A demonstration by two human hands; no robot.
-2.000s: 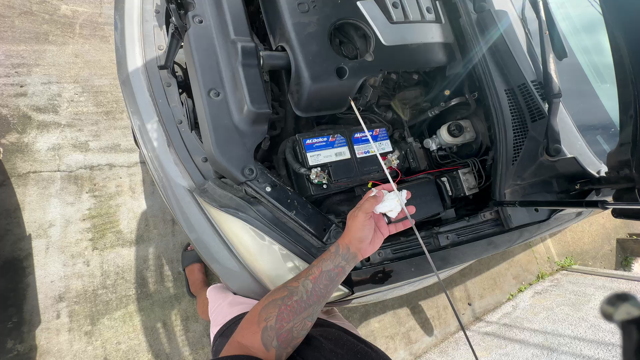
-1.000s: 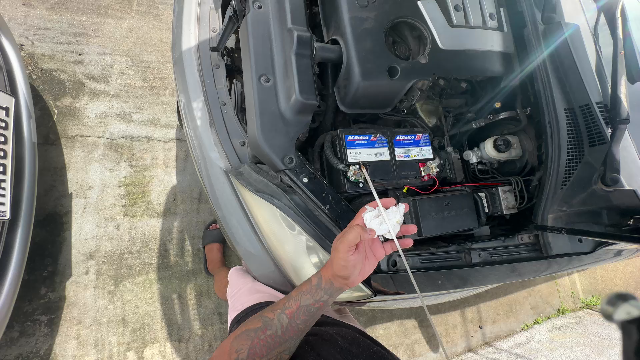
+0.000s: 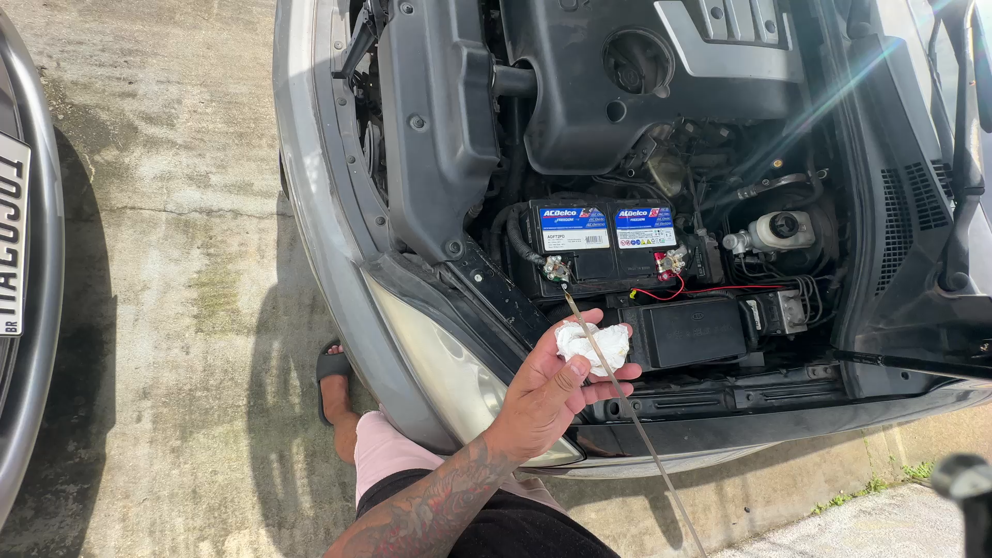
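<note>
My left hand [image 3: 554, 387] is palm up over the front edge of the engine bay, holding a crumpled white paper or cloth wipe [image 3: 593, 348] on its fingers. A long thin metal rod, looking like an engine oil dipstick [image 3: 637, 426], crosses over the wipe, near my thumb. Its upper tip appears just below the left terminal clamp [image 3: 556, 269] of the car battery [image 3: 601, 267]; whether they touch is unclear. The rod's other end leaves the frame at the bottom. My right hand is out of view.
The plastic engine cover [image 3: 573, 124] lies above the battery. Right of my hand are a black fuse box [image 3: 694, 333], a thin red wire [image 3: 732, 289] and the brake fluid reservoir [image 3: 783, 229]. The headlight [image 3: 434, 349] is at left. Another car's bumper [image 3: 46, 333] shows at far left.
The rod's tip has moved from the engine cover's lower edge to beside the battery's left terminal. My left hand still holds the wipe. The view has shifted, bringing the other car in.
</note>
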